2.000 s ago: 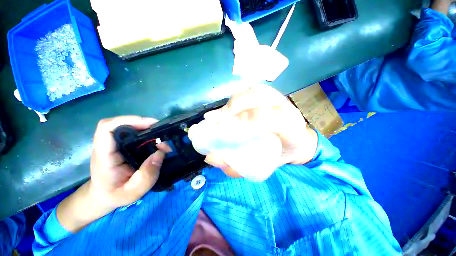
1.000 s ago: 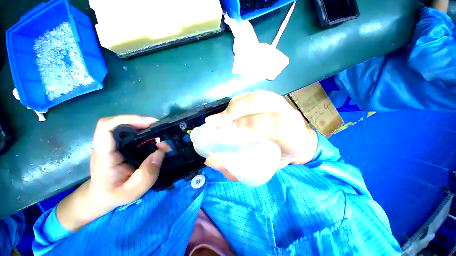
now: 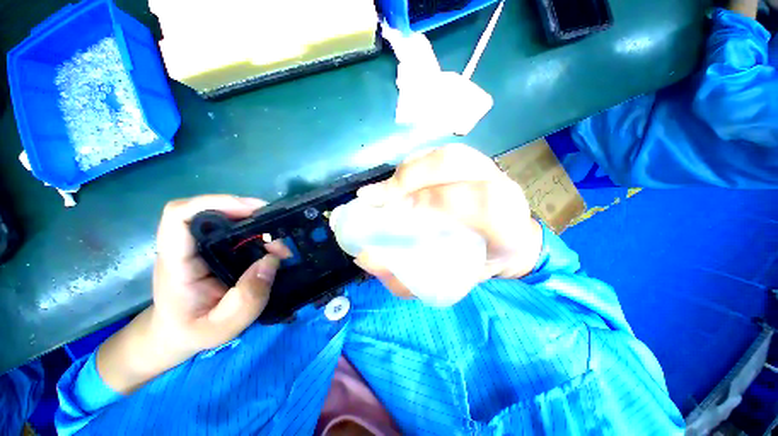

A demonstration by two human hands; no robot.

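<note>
My left hand [image 3: 205, 281] grips the left end of a black housing [image 3: 316, 268], held at chest level by the bench edge. The thumb reaches into the housing, near a thin red wire and a small white piece. My right hand [image 3: 478, 204] is closed around a soft white glue bottle [image 3: 409, 247]. The bottle's narrow end points left, over the inside of the housing. The housing's right end is hidden behind my right hand and the bottle. Whether the tip touches the housing cannot be told.
A blue bin [image 3: 94, 98] with whitish pieces is at the left. A cream block [image 3: 269, 43], a crumpled white cloth [image 3: 435, 89], a thin pale stick [image 3: 484, 38], another blue bin [image 3: 448, 15] and a black housing [image 3: 576, 17] lie behind. A person's blue sleeve [image 3: 682, 128] is at the right.
The glue bottle has shifted and tilted slightly over the housing, its narrow end now a little further right and higher. My left hand keeps the same hold on the housing.
</note>
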